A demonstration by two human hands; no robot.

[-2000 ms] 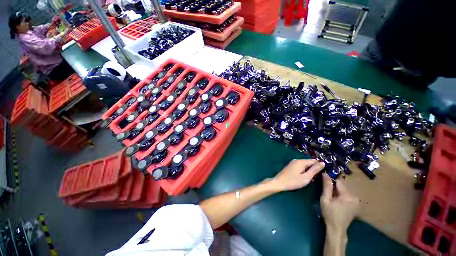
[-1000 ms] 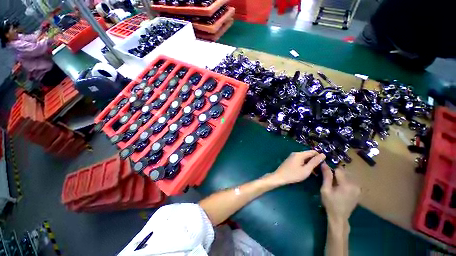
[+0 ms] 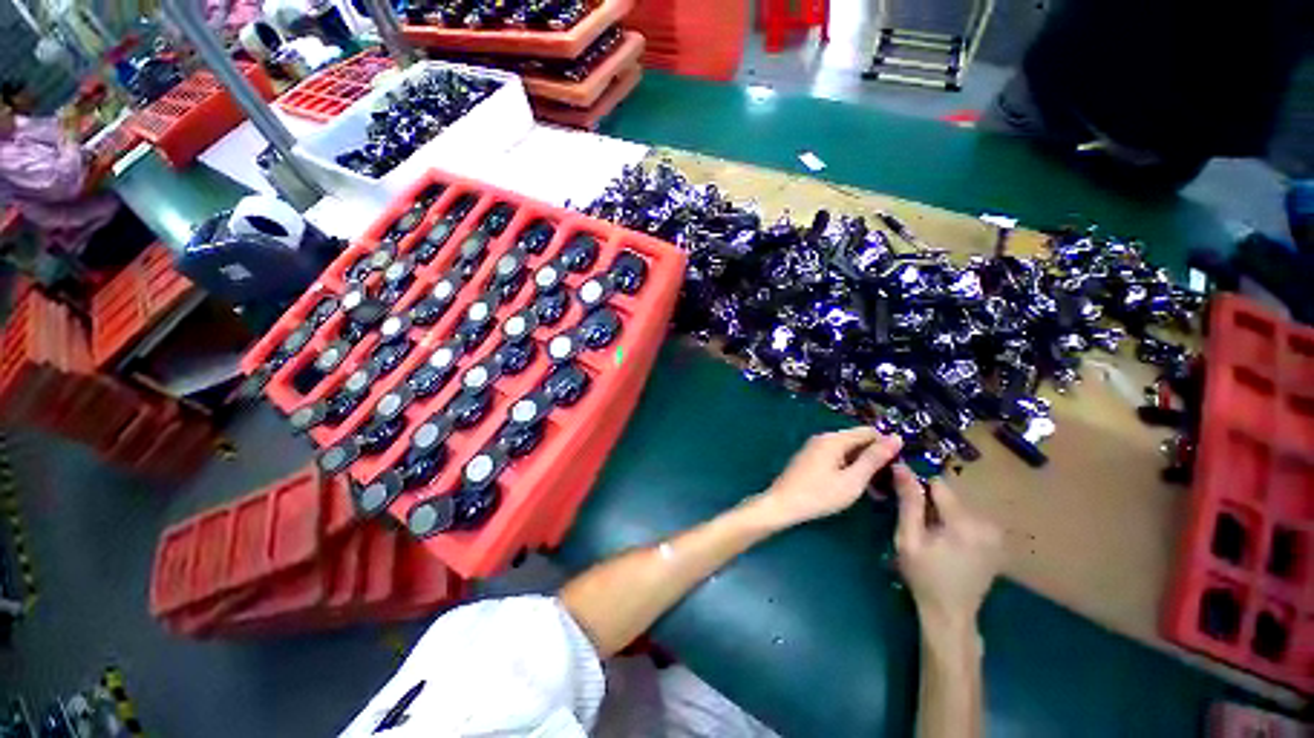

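Observation:
My left hand point(image 3: 833, 473) and my right hand point(image 3: 944, 541) meet at the fingertips at the near edge of a heap of loose black parts point(image 3: 922, 325) with bright metallic glints. Both hands pinch a small dark part point(image 3: 896, 459), mostly hidden by the fingers. The heap lies on a flat tan cardboard sheet point(image 3: 1074, 541). On the left, a filled red pocket tray point(image 3: 569, 483) on top of a stack holds rows of black assemblies with grey discs point(image 3: 480, 469).
A second red tray point(image 3: 1199, 498) with some black units stands at the right edge. A white box point(image 3: 497, 137) of black parts is beyond the filled tray. Red trays point(image 3: 260, 555) are stacked on the floor. A person in pink point(image 3: 43, 166) is far left; a dark-clothed person point(image 3: 1153, 87) is opposite.
The whole view has shifted, so the bench, trays and hands appear further left. The hands remain together at the heap's near edge, with fingers slightly changed.

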